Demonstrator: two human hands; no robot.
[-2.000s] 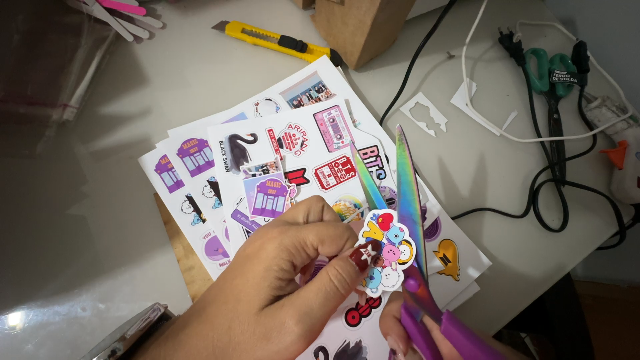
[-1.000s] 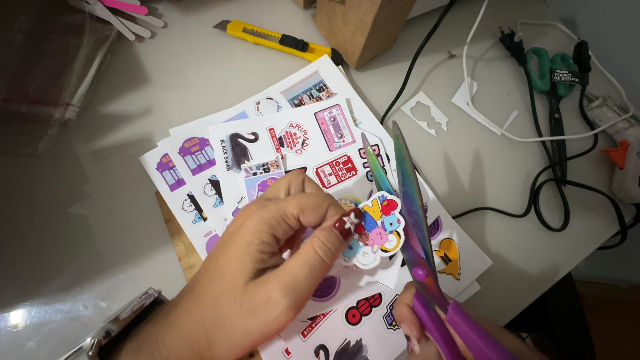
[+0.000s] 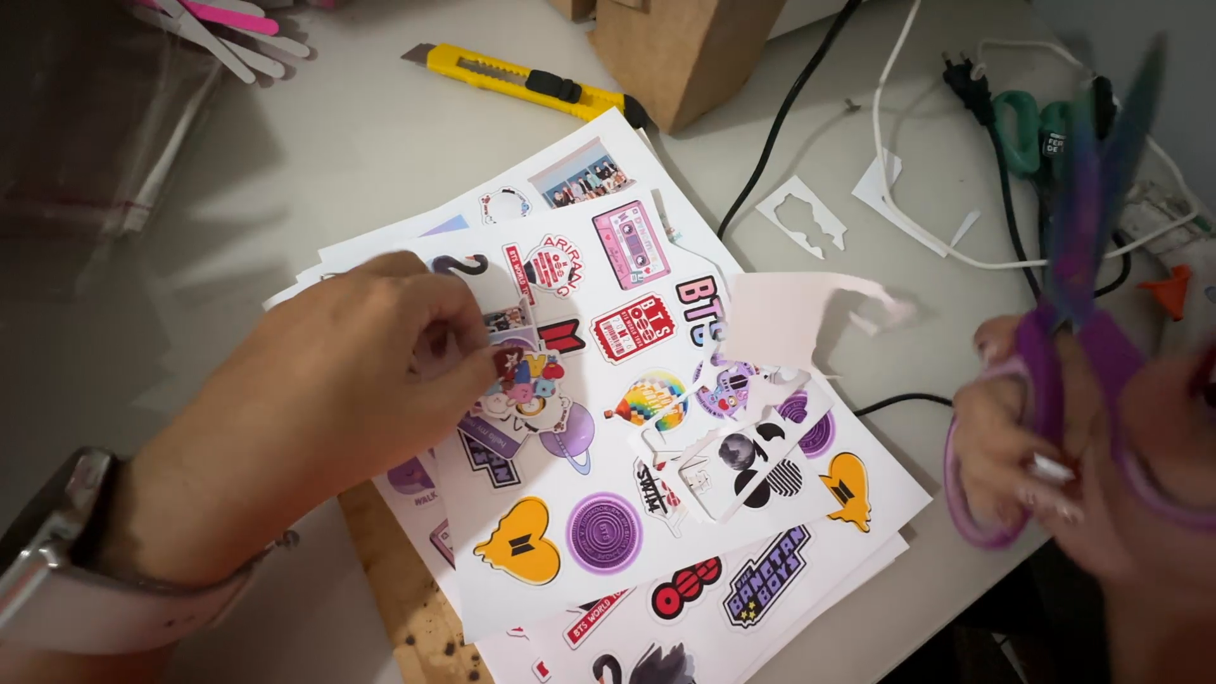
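My left hand (image 3: pixel 380 361) pinches a small cut-out sticker of colourful cartoon characters (image 3: pixel 525 388) between thumb and fingers, over the left part of a stack of printed sticker sheets (image 3: pixel 608 446). At the right, my right hand (image 3: pixel 1054 446) has its fingers in the purple handles of scissors with iridescent blades (image 3: pixel 1092 190); the blades point up, and blur hides how far apart they are. A cut paper offcut (image 3: pixel 784 318) lies or drops over the sheets' right side, blurred at its tip. Purple, yellow, red and black designs cover the sheets.
A yellow snap-off utility knife (image 3: pixel 532 81) lies behind the sheets, beside a brown cardboard piece (image 3: pixel 679 57). Paper scraps (image 3: pixel 807 217), a white cable (image 3: pixel 888 123), a black cable (image 3: pixel 788 114) and green-handled scissors (image 3: pixel 1016 133) are at the right. Nail files (image 3: pixel 223 38) and plastic film (image 3: pixel 85 114) lie at upper left.
My left hand has moved left with the cartoon sticker. My right hand has drawn the scissors away to the right, off the sticker. A paper offcut now shows over the sheets.
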